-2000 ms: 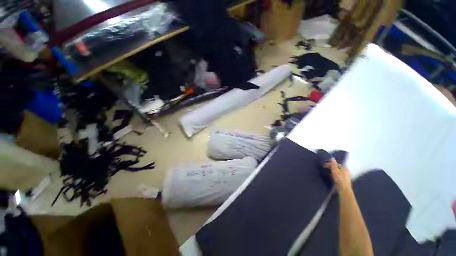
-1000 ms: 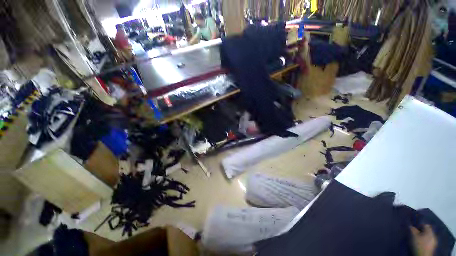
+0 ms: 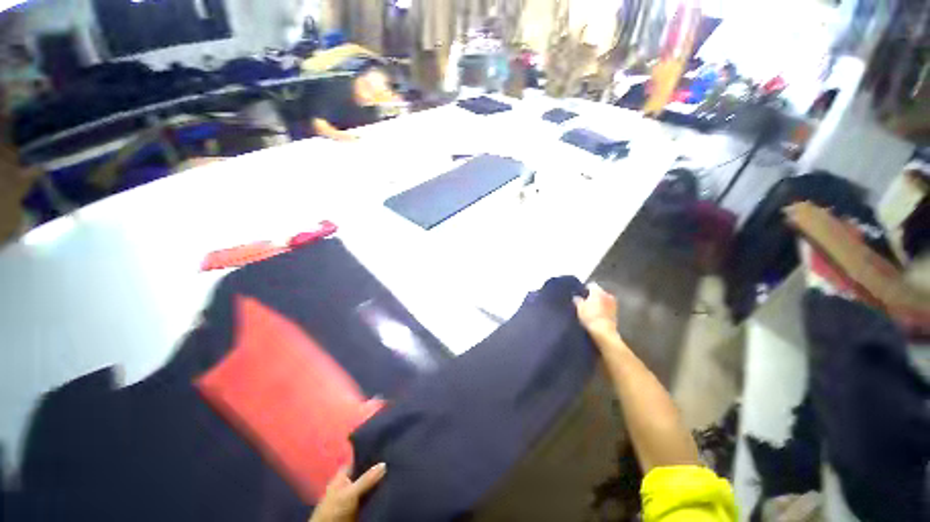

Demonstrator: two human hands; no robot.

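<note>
A dark cloth panel [image 3: 479, 408] is stretched between my two hands at the near table edge. My right hand [image 3: 599, 312] grips its far corner, with a yellow sleeve at the wrist. My left hand [image 3: 347, 496] is at its near left end, cut off by the bottom edge; thumb and finger are at the cloth. A red-orange card template [image 3: 291, 398] lies on more dark cloth [image 3: 82, 438] to the left, partly under the held panel. Small red-orange templates [image 3: 245, 255] lie beyond it.
A long dark stack [image 3: 459, 190] lies mid-table on the white table [image 3: 367, 173]. Smaller dark stacks [image 3: 593, 143] lie at the far end. A person [image 3: 352, 99] leans at the far left side. Dark cloth and a brown strip [image 3: 857, 260] are at right.
The view has swung from the floor with white rolls to the long table. Both hands now hold a dark panel; earlier only one hand showed on the dark cloth.
</note>
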